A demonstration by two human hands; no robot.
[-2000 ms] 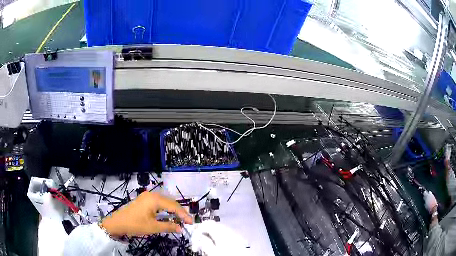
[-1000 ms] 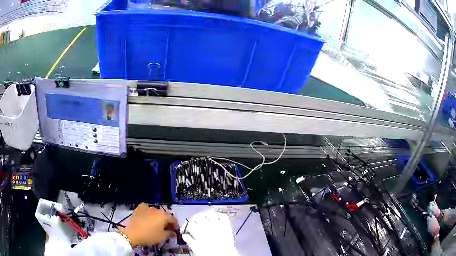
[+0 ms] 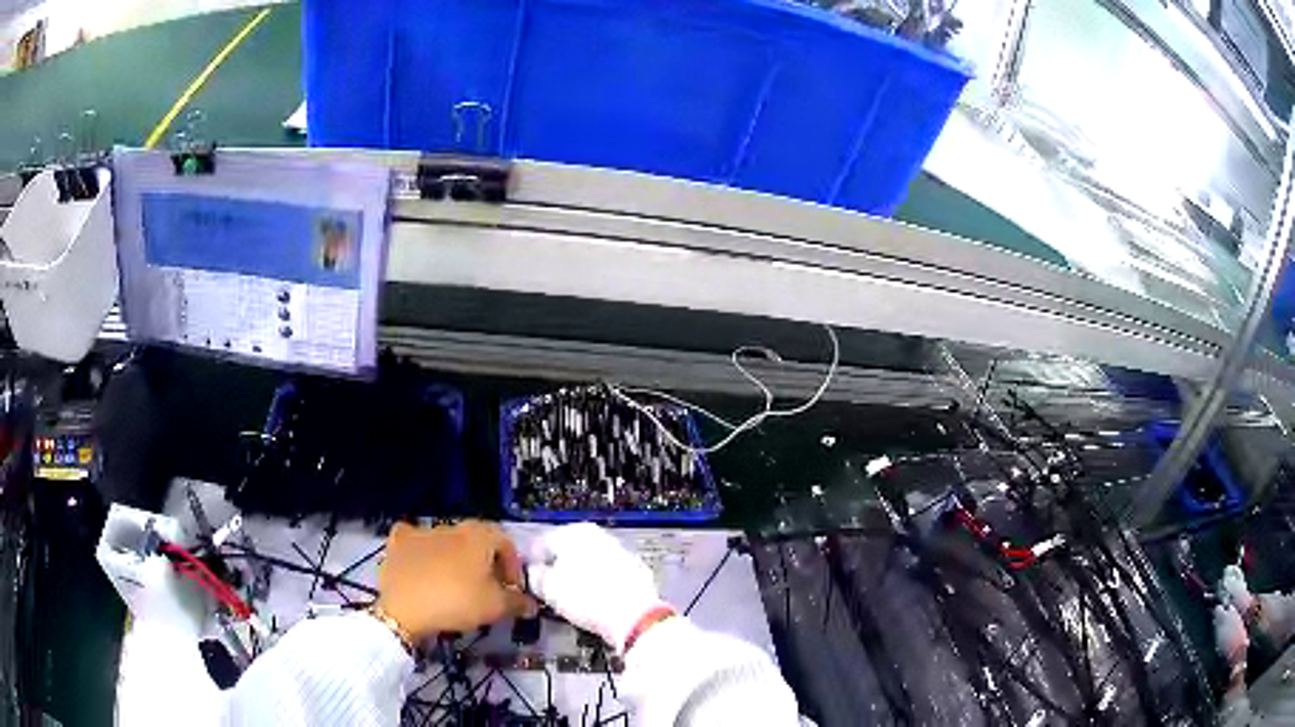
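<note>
My left hand (image 3: 452,580), bare-looking, is at the lower middle over the white board (image 3: 717,604). Its fingers are closed around a small black part (image 3: 527,626) that shows just below the fingertips. My right hand (image 3: 594,580), in a white glove, meets it from the right, fingertips almost touching. What the gloved fingers hold is hidden. Thin black cable ties (image 3: 476,696) lie in a loose heap below my hands, and more lie to the left of them.
A blue tray of metal-ended parts (image 3: 611,455) and a black parts pile (image 3: 348,447) stand behind the board. Red-handled tool (image 3: 210,580) sits in a white holder at left. Plastic-covered harnesses (image 3: 937,611) lie right. Another person's hands (image 3: 1233,611) show at far right.
The view has shifted. My gloved right hand has turned, its sleeve now in view, and both hands have come together at the fingertips above the board.
</note>
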